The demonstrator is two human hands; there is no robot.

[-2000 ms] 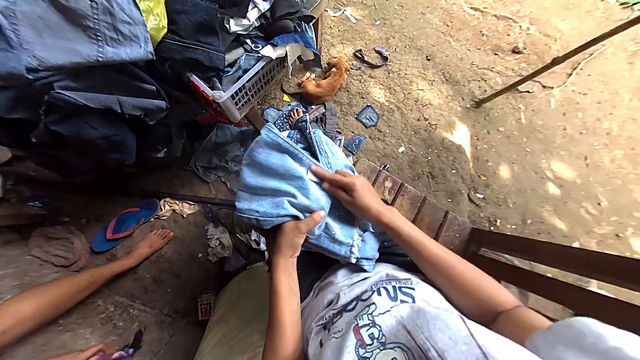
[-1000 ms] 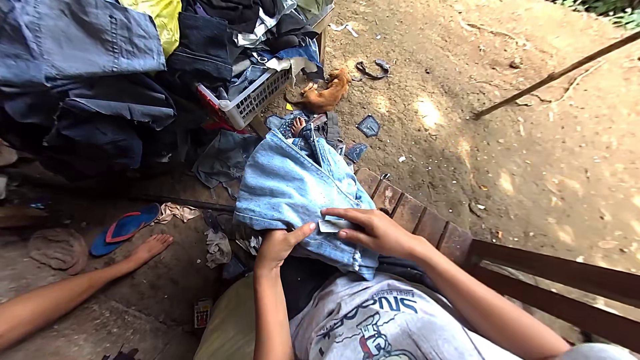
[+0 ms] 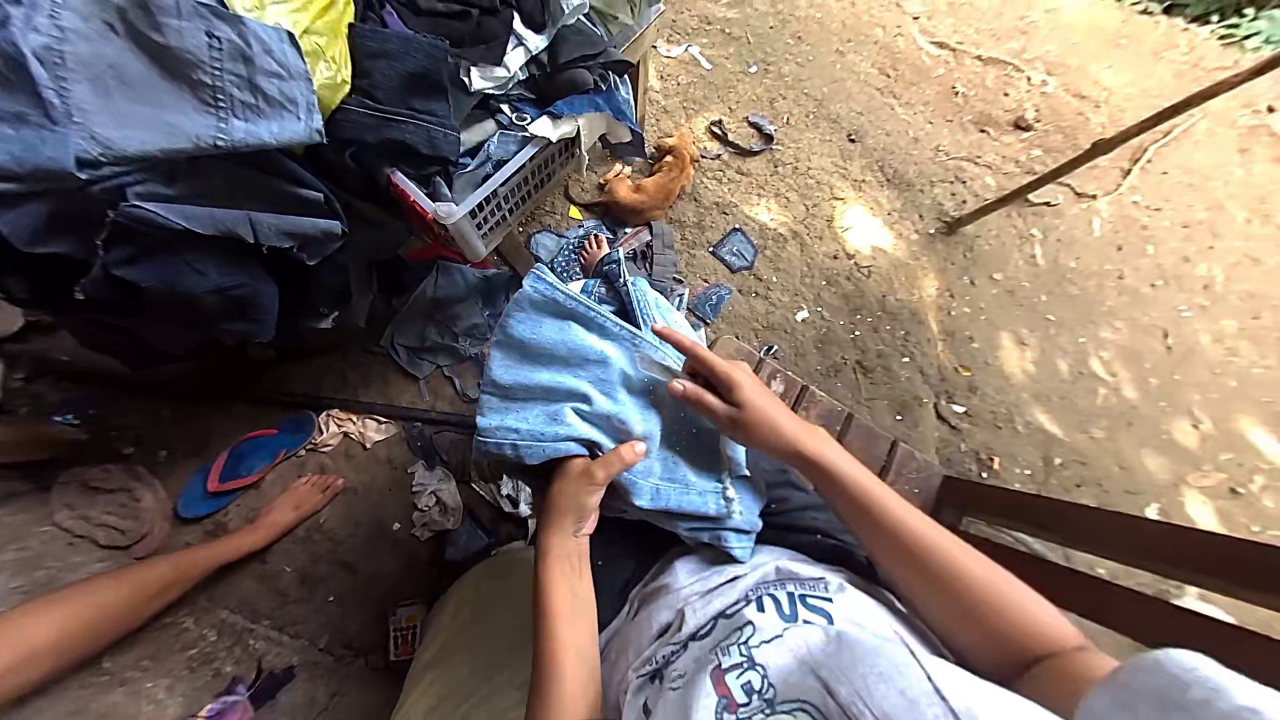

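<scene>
A piece of light blue denim clothing (image 3: 570,370) lies over my lap. My left hand (image 3: 580,490) grips its lower edge, thumb on top and the fingers hidden beneath the cloth. Above the denim, at its right side, is my right hand (image 3: 725,390), with its index finger extended toward the upper seam and the other fingers curled. A small pale, blurred thing (image 3: 655,368) shows by the fingertips of that hand; whether the hand holds it cannot be told.
A plastic crate (image 3: 515,195) of fabric scraps stands at upper left beside piled dark jeans (image 3: 200,250). A brown puppy (image 3: 650,185) lies near it. Wooden bench slats (image 3: 825,415) are at right. Another person's bare leg (image 3: 150,590) and a blue flip-flop (image 3: 245,465) are at left.
My right hand was closer to my left hand one second ago, with a small whitish piece at its fingers; it has moved up and away over the denim. My left hand stays at the lower edge.
</scene>
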